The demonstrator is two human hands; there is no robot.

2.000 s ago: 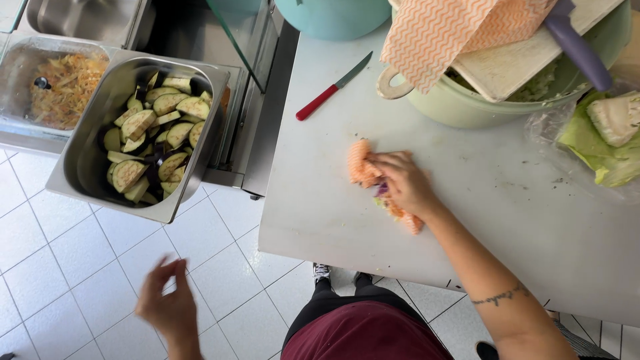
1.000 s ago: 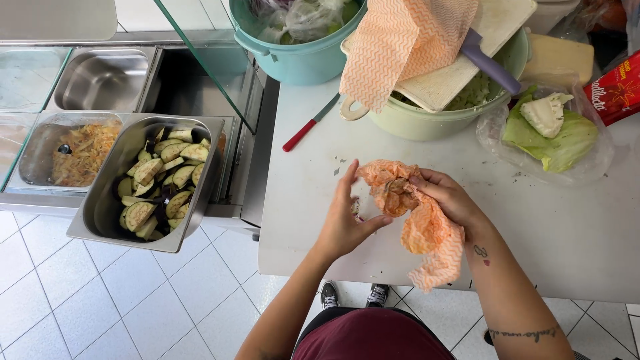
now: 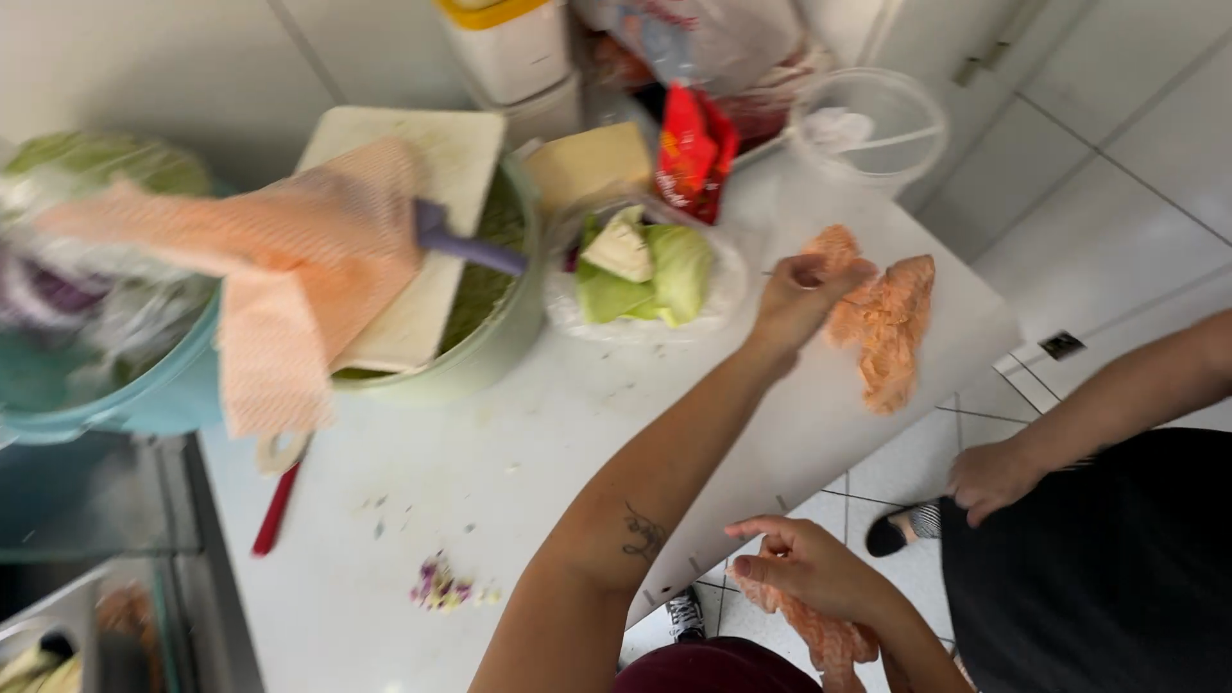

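Note:
My left hand (image 3: 804, 298) reaches over the right end of the white table, its fingers curled against a crumpled orange cloth (image 3: 890, 337); blur hides whether they grip it. My right hand (image 3: 818, 573) is low, beyond the table's front edge, holding another crumpled orange cloth (image 3: 828, 640) that hangs below the palm. Purple and pale vegetable scraps (image 3: 448, 585) lie on the tabletop. A knife with a red handle (image 3: 277, 510) is at the left, partly beneath a hanging orange patterned cloth (image 3: 298, 279).
A green tub (image 3: 515, 327) carries a white cutting board (image 3: 467, 183) and a purple-handled utensil (image 3: 467, 248). Bagged lettuce (image 3: 679, 269), a red packet (image 3: 691, 159) and a clear plastic container (image 3: 866, 144) stand along the back. A co-worker's hand (image 3: 996, 476) is close at the right.
The view has swung far to the right. Both hands were together at one orange cloth; now they are apart, the left at a cloth on the table. A co-worker's arm has come into view.

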